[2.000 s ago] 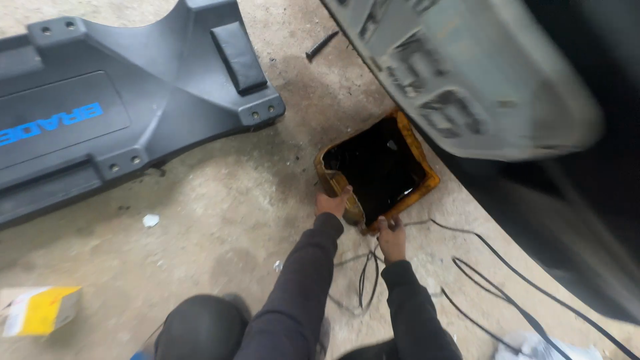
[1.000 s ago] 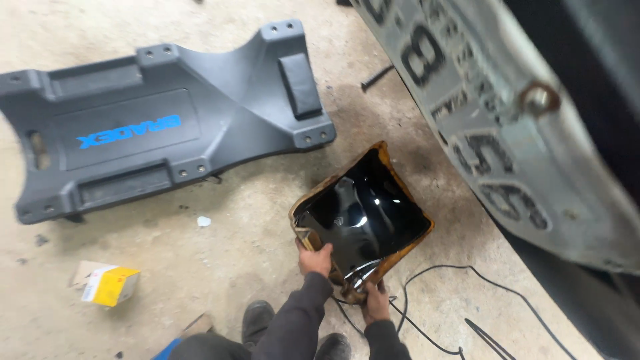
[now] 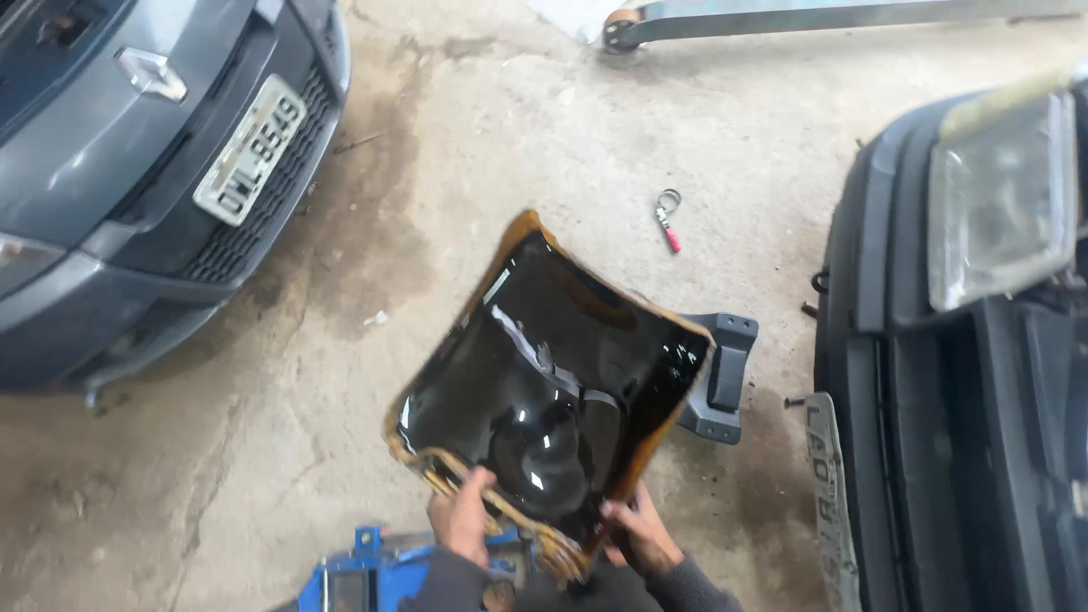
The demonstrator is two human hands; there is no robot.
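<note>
An open-topped drain pan (image 3: 476, 319) with a worn yellow-brown rim holds dark, glossy oil (image 3: 544, 391) that mirrors the light. My left hand (image 3: 463, 514) grips its near rim, thumb on top and fingers beneath. At the near right corner my right hand (image 3: 642, 531) holds the rim in the same way. The pan is above the floor, and part of the mechanic's creeper (image 3: 731, 374) shows behind its right side.
A grey car's bumper (image 3: 161, 327) is at left, a dark car's front (image 3: 884, 340) at right. A red-handled strap-type filter wrench (image 3: 667, 223) lies on the floor. Blue metal equipment (image 3: 365, 565) stands near my left arm; a wheeled metal frame (image 3: 765, 24) spans the top.
My hands have lifted the pan from low by the car, and it is now held higher. The view has swung, bringing the grey car and the filter wrench into sight.
</note>
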